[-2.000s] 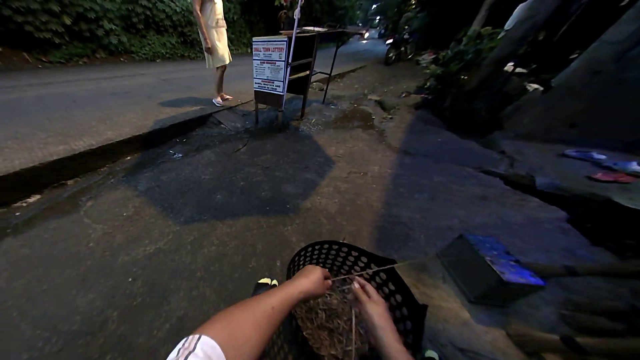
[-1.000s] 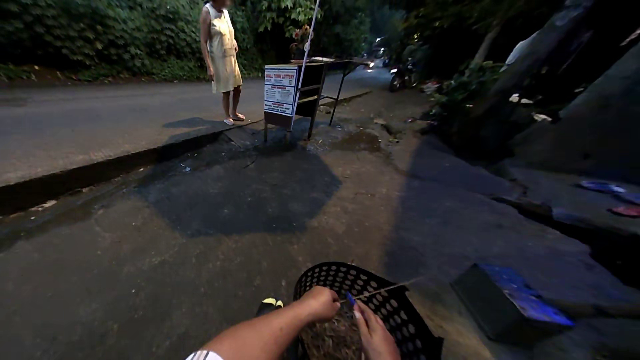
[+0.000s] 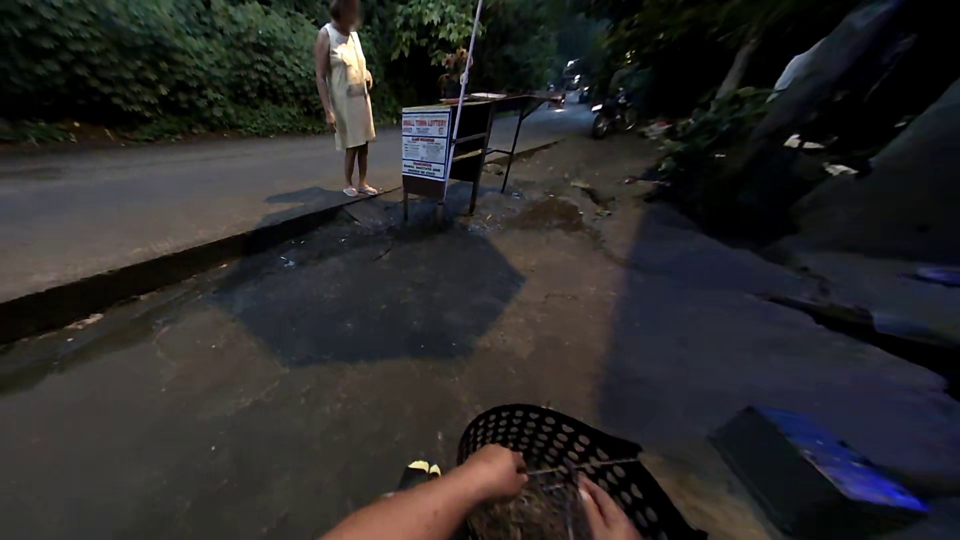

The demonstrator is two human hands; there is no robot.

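A black perforated plastic basket (image 3: 517, 424) stands at the bottom centre, holding a heap of dry brown stalks or fibres (image 3: 525, 517). Over its left part my left hand (image 3: 496, 471) is closed on a thin strand (image 3: 615, 462) that runs rightward across the basket to its far right rim. My right hand (image 3: 604, 514) is at the right side of the heap, fingers close together beside a thin dark stalk; whether it grips the stalk is hard to tell in the dim light.
A dark box with a blue-lit top (image 3: 840, 457) lies right of the basket. Ahead, a wooden stand with a printed sign (image 3: 426, 146) is beside the raised road edge (image 3: 247, 244), and a person (image 3: 349, 97) stands there. A motorcycle (image 3: 613, 116) is parked farther back.
A blue thing seen at my right fingers a second ago no longer shows. Both hands have stayed over the basket. The view has tilted up somewhat and turned left.
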